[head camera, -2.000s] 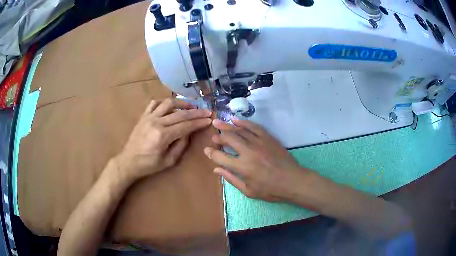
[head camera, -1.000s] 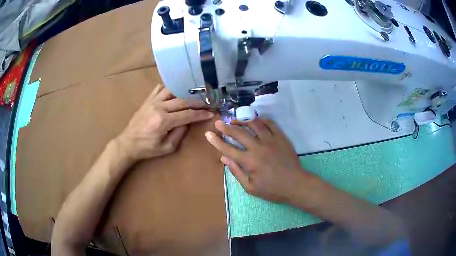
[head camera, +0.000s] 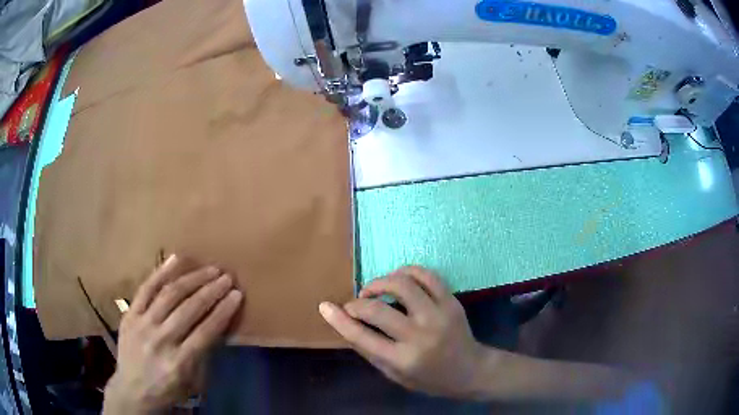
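Note:
The tan-brown bag body panel (head camera: 267, 203) lies flat over the left of the table, its right edge running up to the presser foot and needle area (head camera: 344, 101) of the white machine (head camera: 486, 105). My left hand (head camera: 174, 324) lies palm down on the panel's front left part, beside thin dark lines and a small pale piece (head camera: 121, 305). My right hand (head camera: 413, 332) is at the panel's front right corner, thumb on the panel, other fingers bent over its edge. Its fingertips are partly hidden. A white roller (head camera: 376, 89) sits beside the foot.
The pale green table (head camera: 519, 227) with a dark red front edge extends right of the panel. A blue oval badge (head camera: 547, 16) is on the machine head. Grey cloth (head camera: 40, 40) and a red item (head camera: 36, 101) lie at the upper left.
Both hands have moved from beside the needle to the panel's front part, the left one also leftwards. The machine sits higher in the view.

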